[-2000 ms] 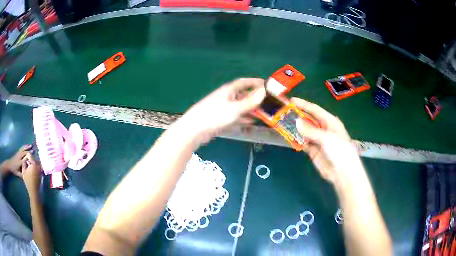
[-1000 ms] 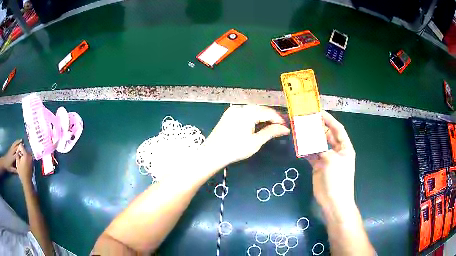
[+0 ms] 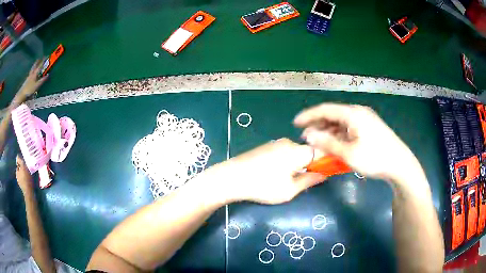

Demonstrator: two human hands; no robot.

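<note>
My left hand (image 3: 280, 173) holds an orange phone housing (image 3: 329, 165) by its left end, low over the green bench. My right hand (image 3: 357, 136) is arched above the housing, its fingers curled near my left fingertips and blurred. I cannot tell whether the right fingers grip anything. Most of the housing is hidden behind both hands. A large heap of white rings (image 3: 173, 154) lies left of my left forearm. More loose rings (image 3: 296, 243) lie between my forearms.
A pale metal strip (image 3: 213, 82) crosses the bench. Beyond it lie orange phones (image 3: 189, 32) and a dark blue phone (image 3: 321, 17). A pink fan (image 3: 32, 139) stands at left beside another person's arms (image 3: 33, 213). A black tray (image 3: 461, 128) with orange parts is at right.
The housing, earlier held upright in my right hand, is now low and held by my left hand. The right hand has moved over it. The other person's hand now reaches to a phone beyond the strip.
</note>
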